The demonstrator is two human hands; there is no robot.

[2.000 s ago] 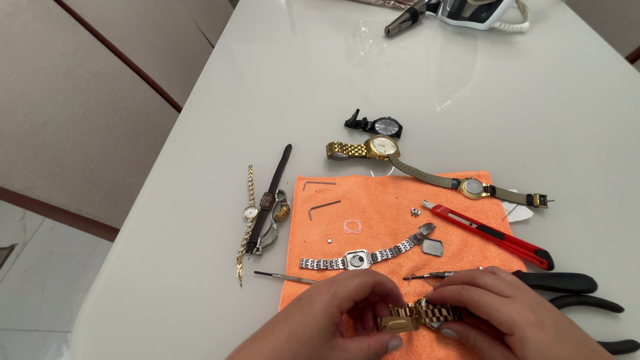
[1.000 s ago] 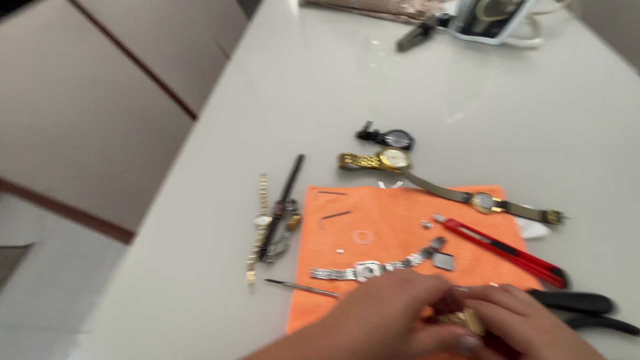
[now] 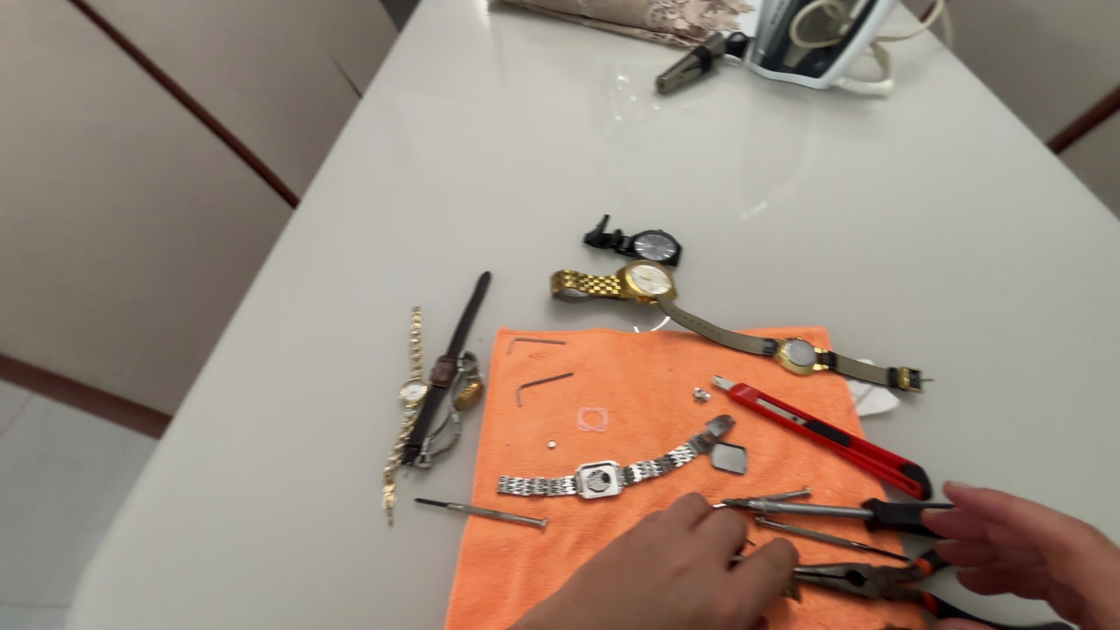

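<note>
My left hand (image 3: 687, 564) is low over the orange cloth (image 3: 525, 560), fingers curled; a bit of gold-coloured metal shows beneath them, but its hold is hidden. My right hand (image 3: 1032, 547) is at the right edge, fingers spread, beside the black handle of a screwdriver (image 3: 809, 508) and the needle-nose pliers (image 3: 853, 579). Above my left hand lies an opened silver watch (image 3: 599, 479) with a metal bracelet, beside its square case back (image 3: 729, 458). Small screwdrivers (image 3: 831, 538) lie between the hands, and another (image 3: 481, 512) crosses the cloth's left edge.
A red utility knife (image 3: 822, 433), hex keys (image 3: 544, 381) and a clear gasket (image 3: 592, 420) lie on the cloth. Around it are a gold watch (image 3: 649, 280), a black watch (image 3: 654, 247), a strap watch (image 3: 798, 354) and several watches (image 3: 442, 372) left. An iron (image 3: 805, 44) stands far back.
My hands were together around a gold-coloured watch; now they are apart, the right one out at the right edge. The pliers and more screwdrivers show between them.
</note>
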